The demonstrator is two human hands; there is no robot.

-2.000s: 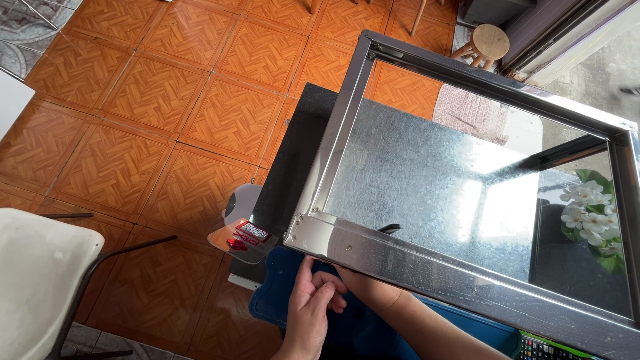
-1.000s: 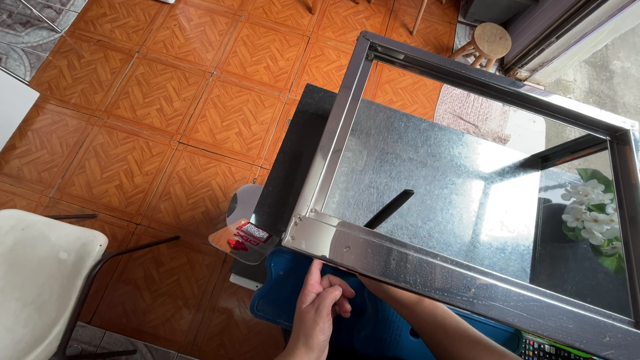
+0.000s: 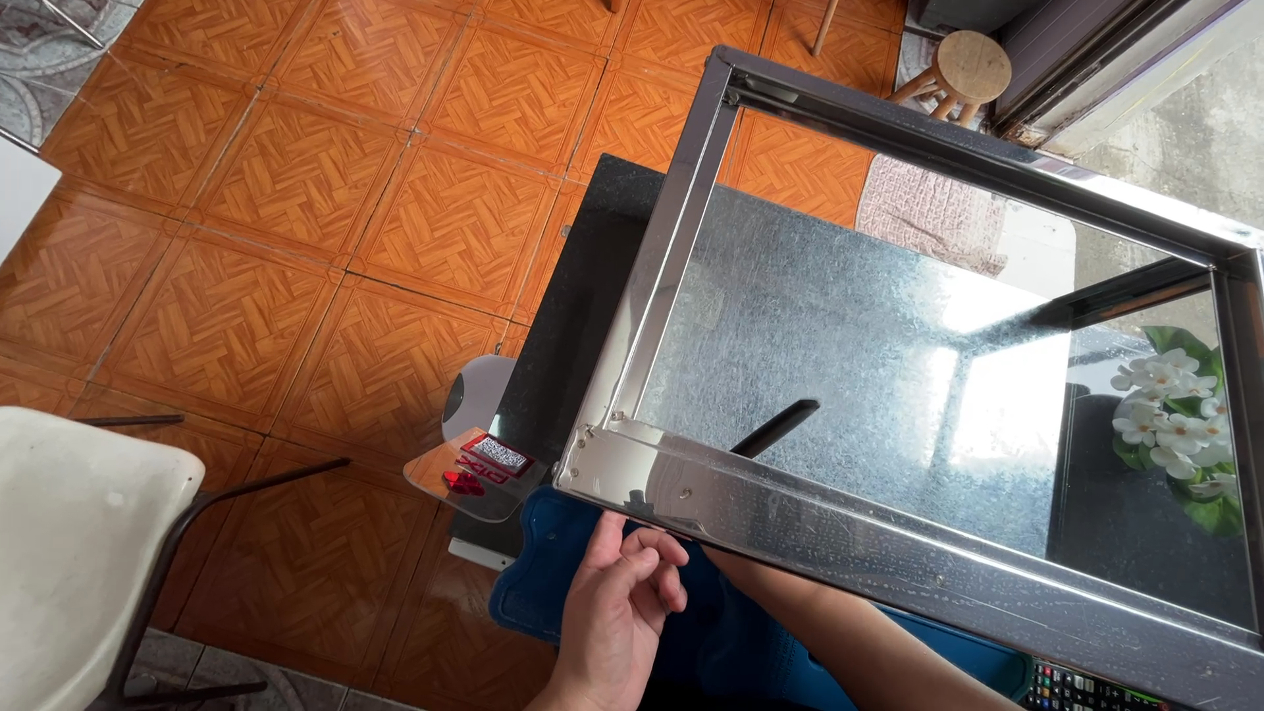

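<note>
A glass display case with a polished metal frame (image 3: 810, 523) stands tilted in view at the right, above a dark counter (image 3: 553, 296). My left hand (image 3: 622, 602) is below its near left corner, the index fingertip at the frame's lower edge and the other fingers curled loosely. The right forearm (image 3: 839, 622) reaches up under the near metal rail; my right hand is hidden behind it. Through the glass shows a dark, narrow flat piece (image 3: 780, 427), its lower end covered by the rail. What moves or holds it cannot be seen.
A clear acrylic sign (image 3: 474, 474) with a printed code stands left of the case. Blue plastic (image 3: 538, 573) lies beneath. White flowers (image 3: 1175, 415) are at the right, a remote control (image 3: 1076, 686) below. A white chair (image 3: 89, 543) and wooden stool (image 3: 973, 69) stand on the floor.
The dark narrow piece shows much more above the rail than two seconds ago, when only a short tip was visible. The right hand has gone from partly seen to hidden.
</note>
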